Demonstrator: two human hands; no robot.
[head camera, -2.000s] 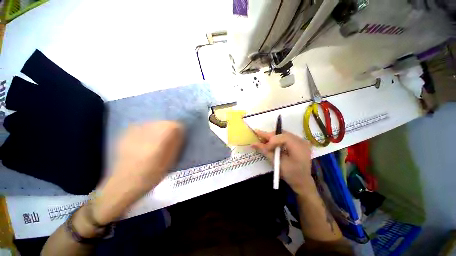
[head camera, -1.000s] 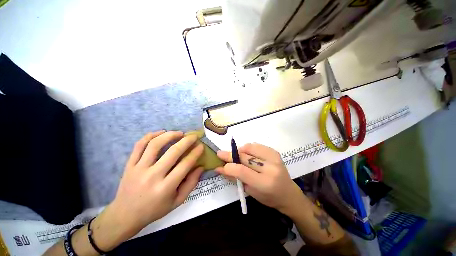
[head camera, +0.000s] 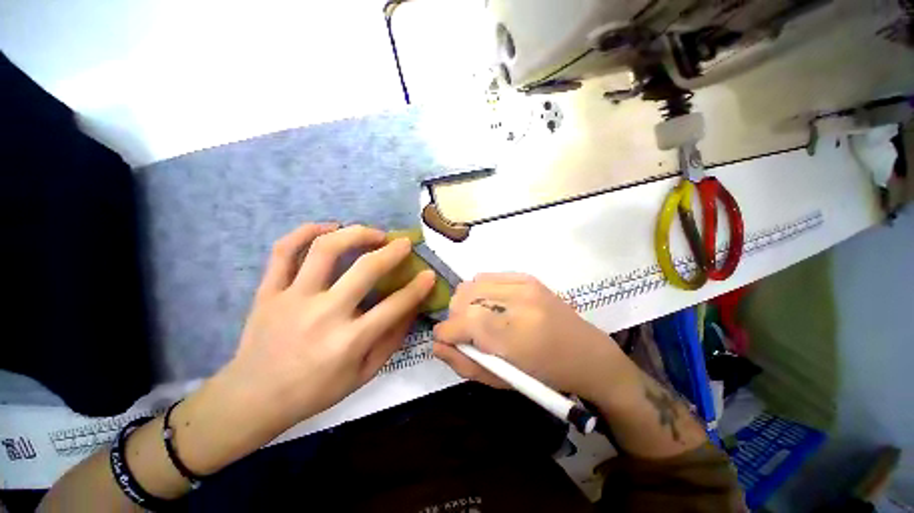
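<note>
A grey-faced cut piece (head camera: 251, 190) lies flat on the white table, its angled end near the corner of the machine bed. A small yellow-olive template (head camera: 438, 293) lies on that end. My left hand (head camera: 336, 301) presses on the template with spread fingers and covers much of it. My right hand (head camera: 511, 326) grips a white marking pen (head camera: 521, 380), its dark end pointing down right. The pen's other end is hidden under the fingers, at the lower edge of the template.
Black cloth (head camera: 65, 250) lies at the left. Scissors (head camera: 699, 230) with yellow and red handles lie right of my right hand, below the machine head (head camera: 601, 30). A ruler scale (head camera: 641, 288) runs along the table's front edge. Bins and cloth (head camera: 772, 451) are below right.
My left hand has come down onto the template at the grey piece's end. My right hand has let go of the template and turned the pen, bringing its hidden end to the template's lower edge.
</note>
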